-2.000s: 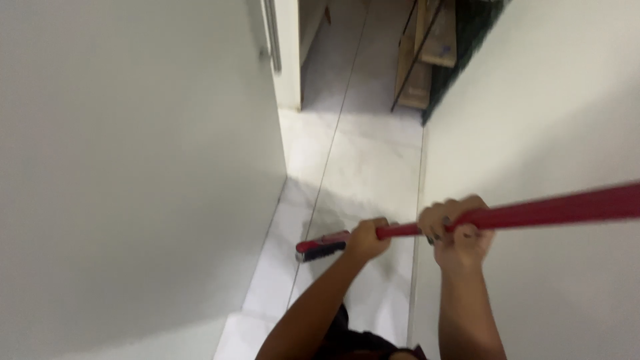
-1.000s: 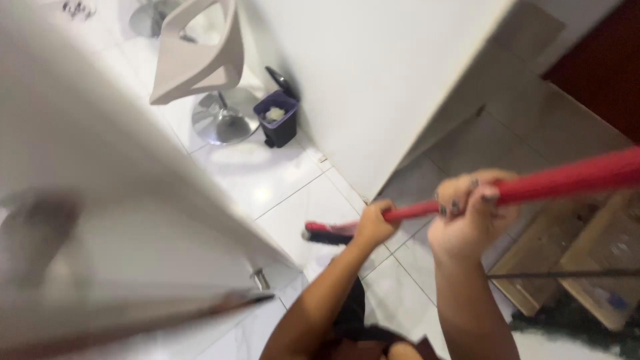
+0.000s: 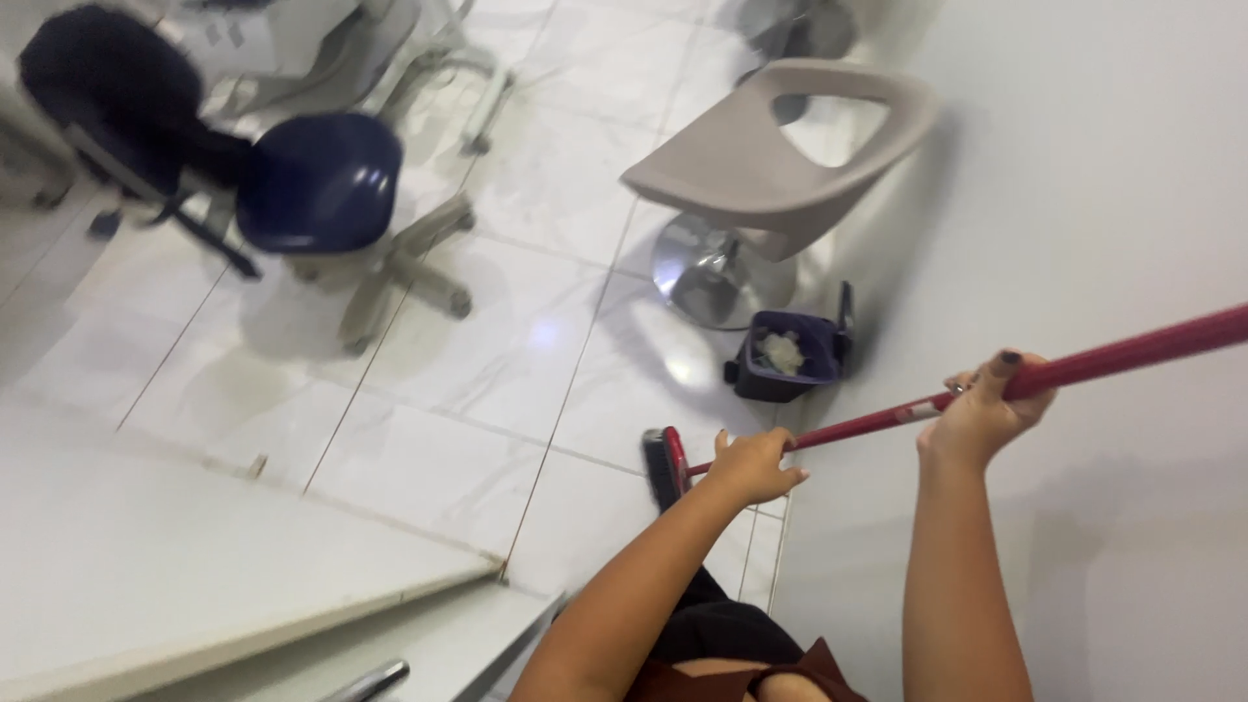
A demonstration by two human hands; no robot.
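A broom with a red handle [image 3: 877, 421] runs from the right edge down to the left. Its head [image 3: 667, 468], red with dark bristles, is at the floor, partly behind my left forearm. My left hand [image 3: 756, 466] is around the lower handle, close to the broom head, with its fingertips partly lifted. Higher up the handle, near the wall, my right hand [image 3: 987, 408] grips it; dark nail polish and a ring show on this hand.
Beyond the broom stand a small open bin [image 3: 785, 390] with crumpled waste and a beige chair [image 3: 780, 175] on a round chrome base. A dark blue wheeled stool [image 3: 322, 185] is at the upper left. White walls [image 3: 1092, 195] rise at right and lower left, where a door handle [image 3: 375, 681] shows.
The view has swung from a narrow passage into a room with the blue stool. The broom stays in both hands. My right hand has turned on the handle, its thumb now pointing up.
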